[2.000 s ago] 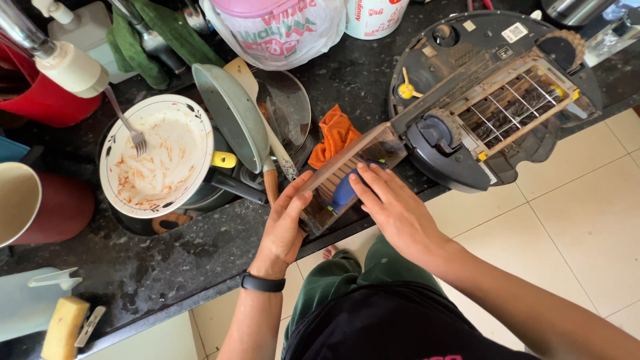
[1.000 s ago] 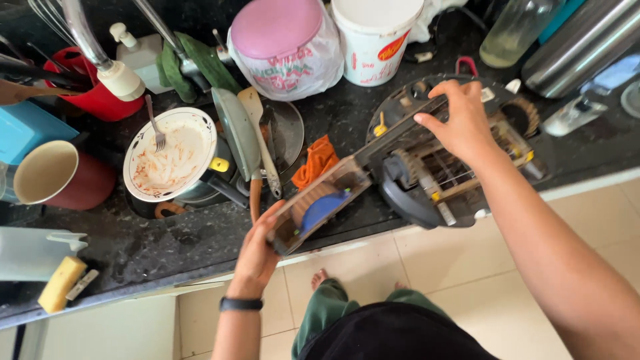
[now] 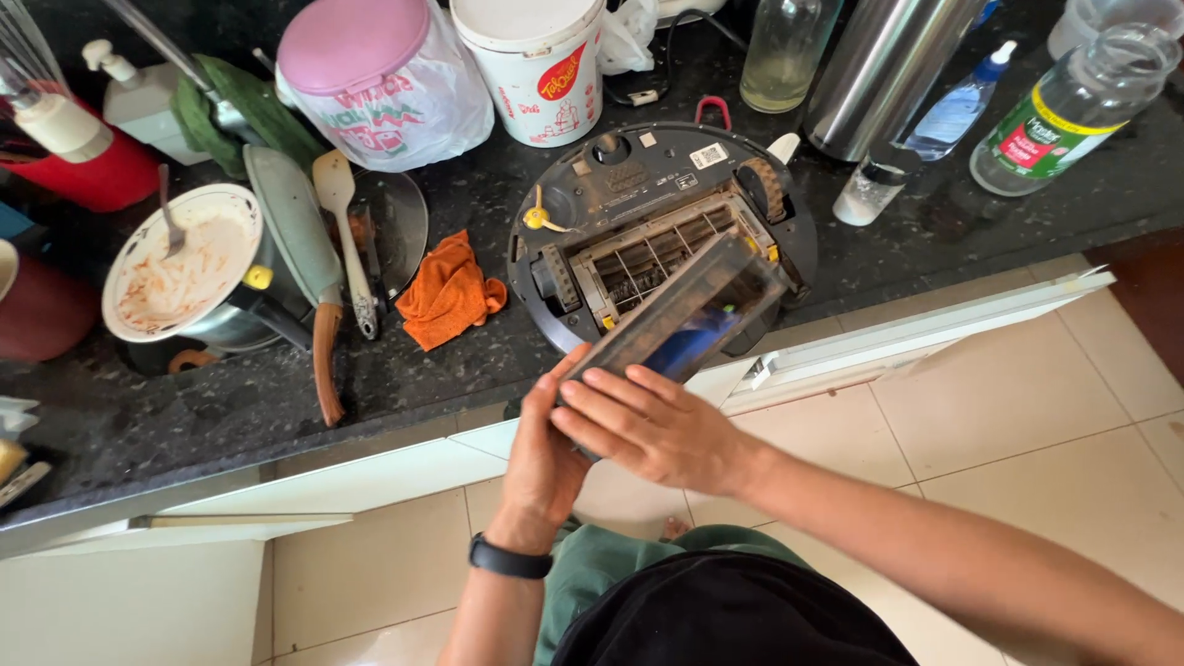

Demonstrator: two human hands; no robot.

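A transparent dustbin box of a robot vacuum (image 3: 684, 314), with a blue part inside, is tilted over the front edge of the counter. My left hand (image 3: 546, 444) grips its lower left end. Across the same end lies my right hand (image 3: 647, 421), its fingers resting flat against the box. Behind the box a robot vacuum (image 3: 647, 176) lies upside down on the dark countertop, showing its wheels, yellow side brush (image 3: 536, 217) and roller brush under a wire guard (image 3: 652, 250). Part of its front is hidden by the box. An orange cloth (image 3: 450, 291) is crumpled to its left.
At left, a dirty bowl with a fork (image 3: 185, 264) sits on a pot, beside a pan (image 3: 287, 217) and a spatula (image 3: 342, 199). Behind stand a pink-lidded tub (image 3: 356, 46) and a white bucket (image 3: 527, 74). A steel bottle (image 3: 879, 74) and a glass jar (image 3: 1064, 120) stand at right.
My right hand has come down from the far end of the box's long edge to the near end beside my left hand. The box has moved right, in front of the vacuum. The view has shifted.
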